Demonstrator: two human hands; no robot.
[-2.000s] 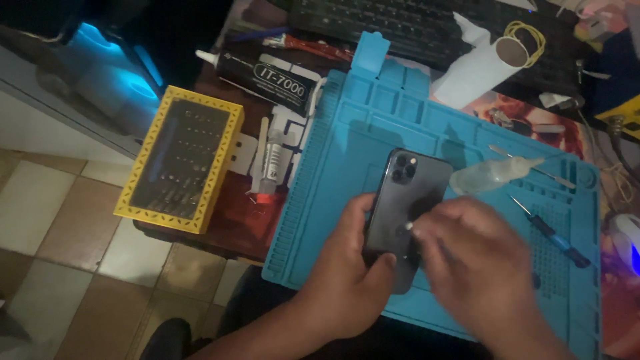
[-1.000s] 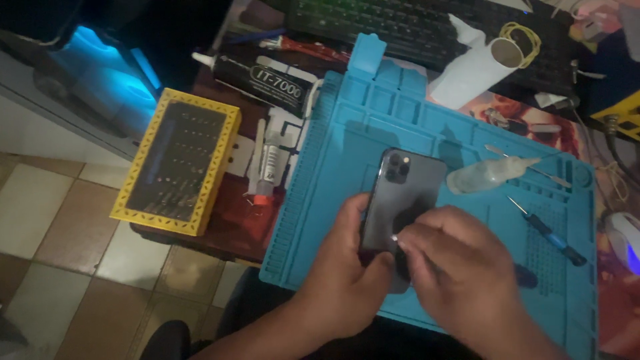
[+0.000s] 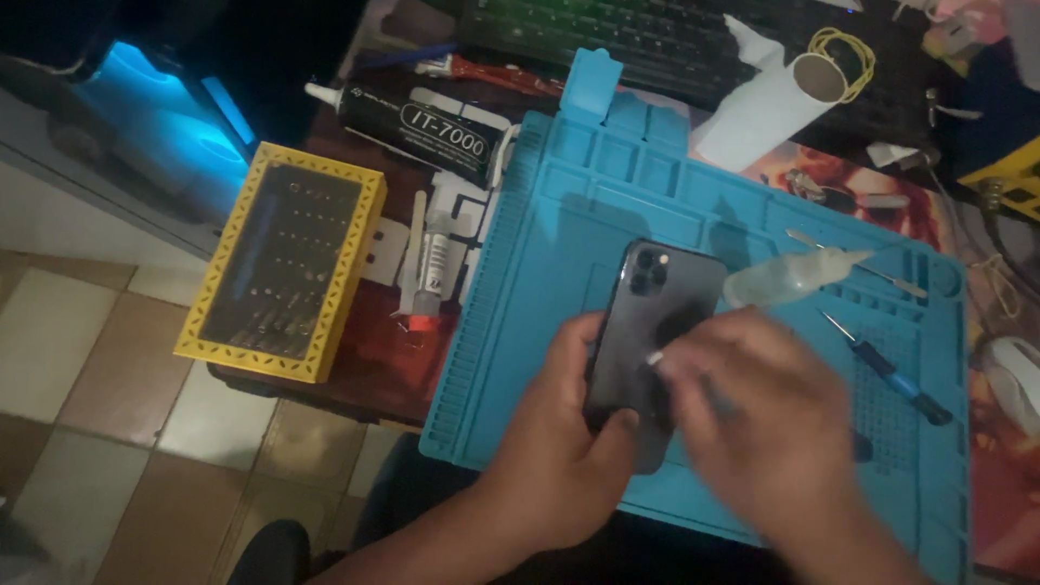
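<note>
A dark smartphone (image 3: pixel 650 325), back and cameras facing up, is in my left hand (image 3: pixel 561 447), fingers along its left edge and thumb across its lower back. Over the phone's right side, my right hand (image 3: pixel 764 406) pinches a small white piece (image 3: pixel 655 357) against or just above the back; it is blurred, and what the piece is I cannot tell. Below them lies a blue silicone repair mat (image 3: pixel 536 357). A translucent squeeze bottle (image 3: pixel 788 276) lies right of the phone, beside a metal spudger (image 3: pixel 894 275). Farther right rests a blue and black screwdriver (image 3: pixel 894 378).
A yellow-framed bit case (image 3: pixel 276 260) sits at the table's left edge. Near it are a black glue tube (image 3: pixel 414 130) and a syringe with a red cap (image 3: pixel 433 268). Behind the mat are a paper roll (image 3: pixel 764 110) and a keyboard (image 3: pixel 617 41). A mouse (image 3: pixel 1016 382) is far right.
My right hand has shifted slightly over the phone's back, with the small white piece still between its fingers. My left hand keeps its hold on the phone.
</note>
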